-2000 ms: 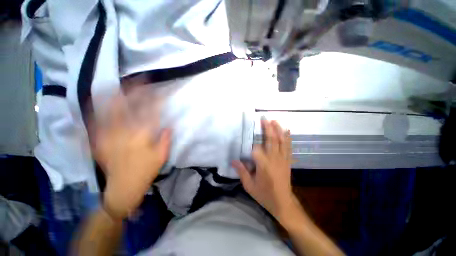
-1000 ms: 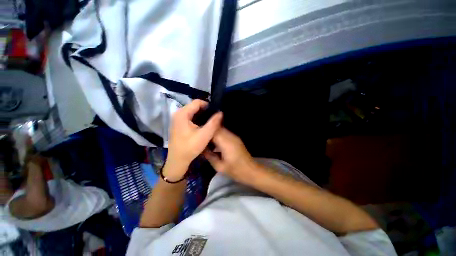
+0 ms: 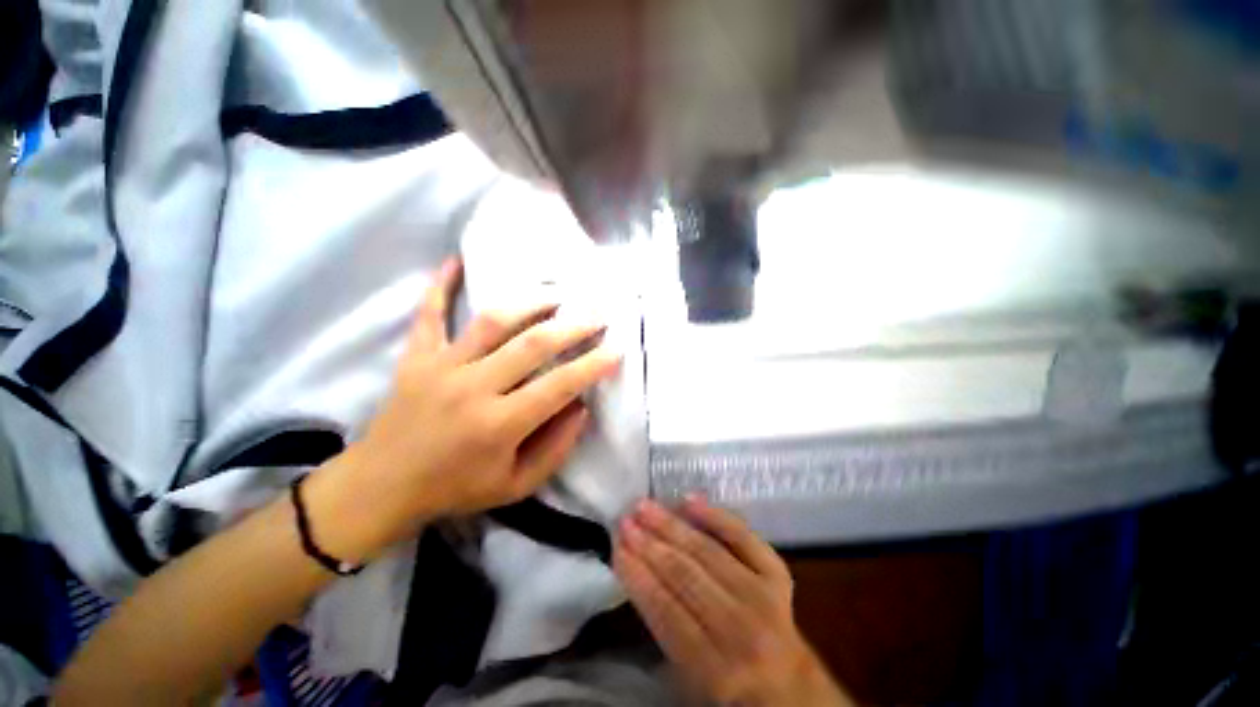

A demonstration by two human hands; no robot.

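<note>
The white garment with black stripes [image 3: 318,263] lies bunched over the left of the machine table, and its right edge runs up to the glare under the sewing machine head [image 3: 719,83]. My left hand [image 3: 477,401] lies flat on the cloth left of the needle area, fingers a little apart. My right hand [image 3: 705,580] is at the table's front edge, its fingertips on the lower right edge of the cloth; whether it pinches the cloth is hard to tell. The needle and foot are lost in bright glare. A dark grey attachment [image 3: 719,263] stands right of them.
The table's front edge carries a ruler strip [image 3: 829,467]. A small pale round tab [image 3: 1085,383] lies on the table at right. Part of a blue plastic basket [image 3: 311,677] shows below the cloth at lower left. A brown surface [image 3: 884,622] is under the table.
The view has swung back up to the machine. My hands have parted from the black strip in front of my body; the left is now on the cloth, the right at its lower edge.
</note>
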